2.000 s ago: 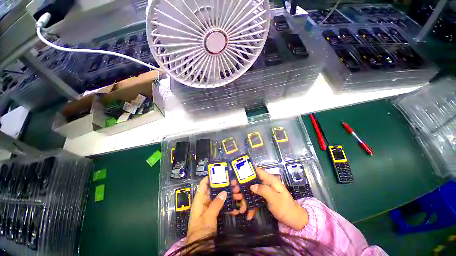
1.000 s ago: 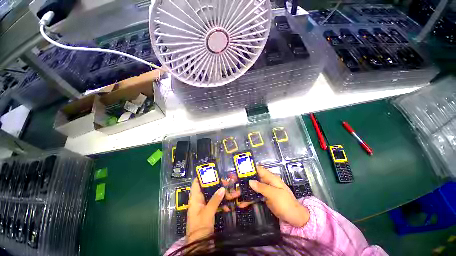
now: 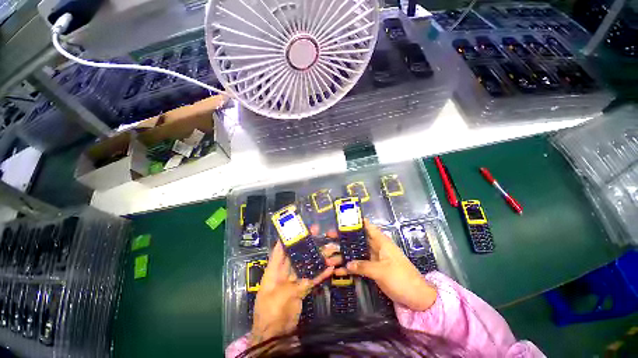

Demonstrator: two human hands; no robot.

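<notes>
My left hand [image 3: 278,294] holds a black keypad phone [image 3: 292,231] with a yellow frame and a lit screen, its top tilted left. My right hand [image 3: 392,269] holds a second yellow-framed phone [image 3: 350,220], also lit and nearly upright. Both phones are above a clear blister tray [image 3: 451,269]. In the tray, a black phone without a lit screen [image 3: 252,218] lies at the upper left, and yellow frames [image 3: 392,185] show in the back pockets. A yellow-framed phone [image 3: 255,275] lies left of my left hand. Hair hides the tray's near part.
A white fan [image 3: 302,52] stands behind the tray. Parts cartons [image 3: 178,150] are back left, green stickers [image 3: 215,218] on the mat. A red marker [image 3: 445,182], red pen [image 3: 500,190] and lone phone [image 3: 477,226] lie right. Stacked trays [image 3: 77,280] stand left. A blue object [image 3: 594,297] is lower right.
Both held phones have moved up and show more of their keys. The left one has tilted further left. My left thumb has moved down and right, toward my right hand.
</notes>
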